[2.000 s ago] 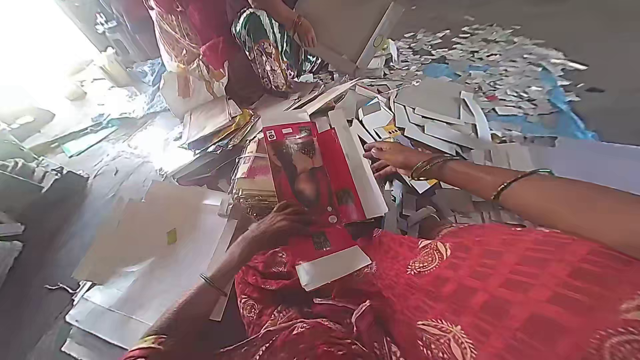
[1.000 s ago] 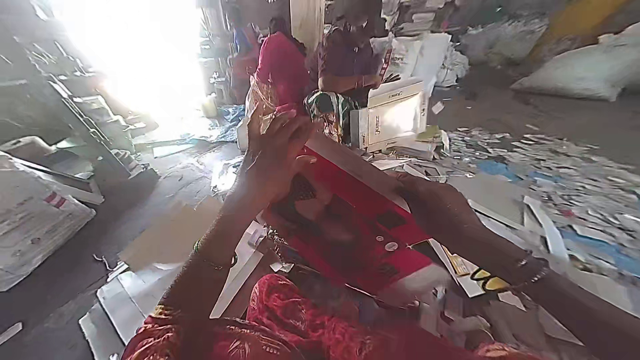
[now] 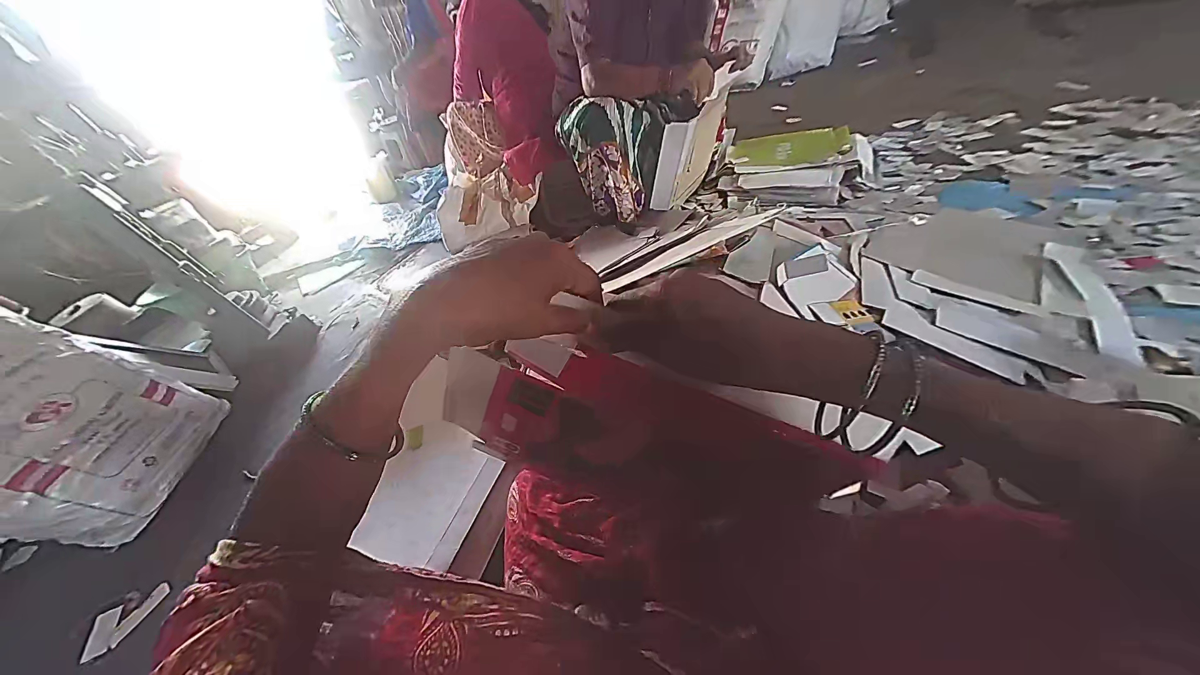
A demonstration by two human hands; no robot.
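A red printed cardboard box, partly in shadow, lies across the space above my lap, its pale end flap toward the left. At its upper edge, my left hand has its fingers closed on the box. My right hand meets it there, fingertips bent against the same edge. The two hands touch or nearly touch, and a small pale flap shows between them. The exact grip of the right fingers is hidden in shadow.
Flat cardboard sheets lie left of my lap. Card scraps cover the floor at right. Two people sit ahead, one beside a pale panel and a green-topped stack. A printed white sack stands at far left.
The box, flat near my lap two seconds ago, was raised and tilted one second ago and is now lower. My hands have come together at its upper edge.
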